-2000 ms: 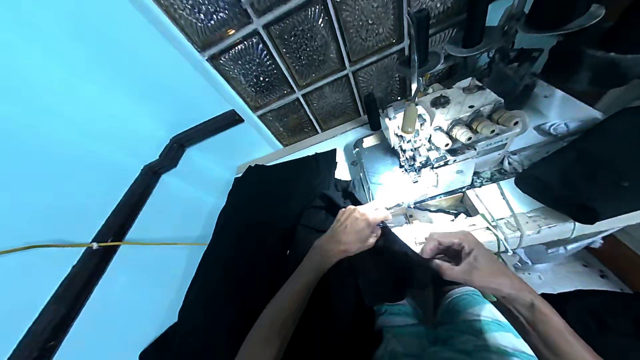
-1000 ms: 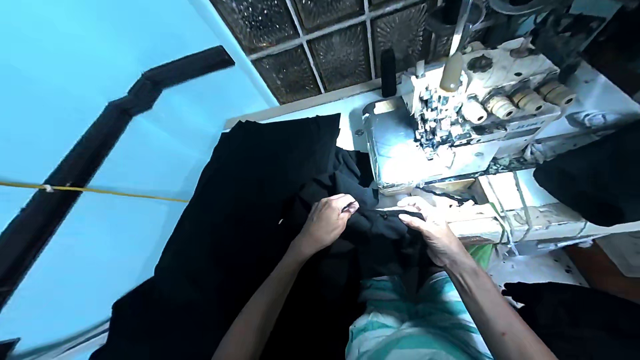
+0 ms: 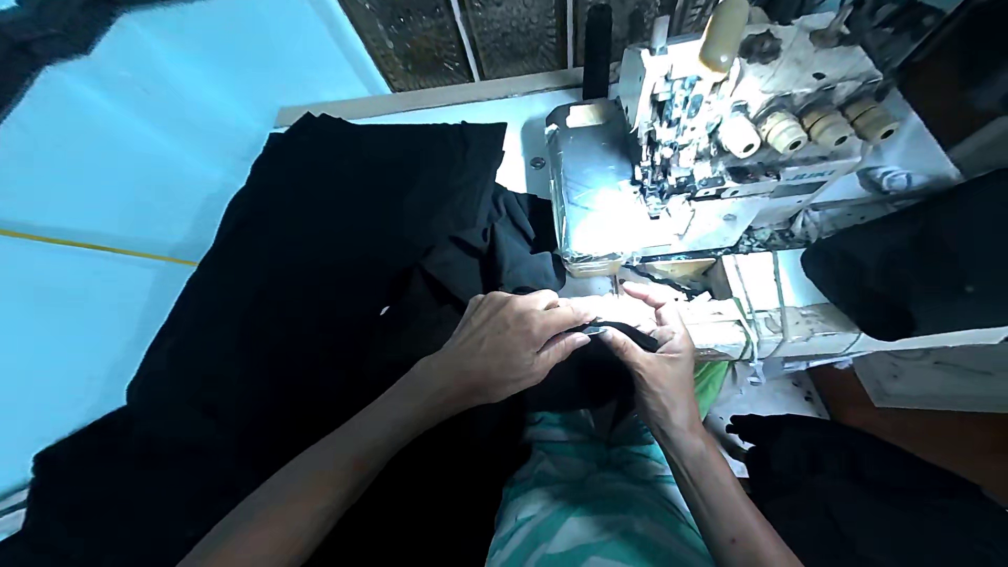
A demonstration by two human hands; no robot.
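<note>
Black fabric (image 3: pixel 331 260) spreads over the table at the left and hangs down over the person's lap. My left hand (image 3: pixel 512 342) pinches an edge of it between thumb and fingers. Close beside it, my right hand (image 3: pixel 657 346) grips a narrow folded part of the same black fabric. A small shiny piece (image 3: pixel 594 330) shows between the fingertips of both hands; what it is I cannot tell. Just beyond the hands stands an overlock sewing machine (image 3: pixel 709 150), its work plate (image 3: pixel 598 189) lit brightly.
An open compartment (image 3: pixel 693 272) lies in the table edge below the machine. More black cloth (image 3: pixel 913 260) rests at the right, and another black pile (image 3: pixel 858 488) lies lower right. A black upright post (image 3: pixel 598 51) stands behind the plate. A yellow cord (image 3: pixel 94 247) crosses the blue surface at left.
My hands, apart two seconds ago, have come close together at the fabric edge. The right hand has turned, its fingers now pointing up. The view has moved closer to the machine.
</note>
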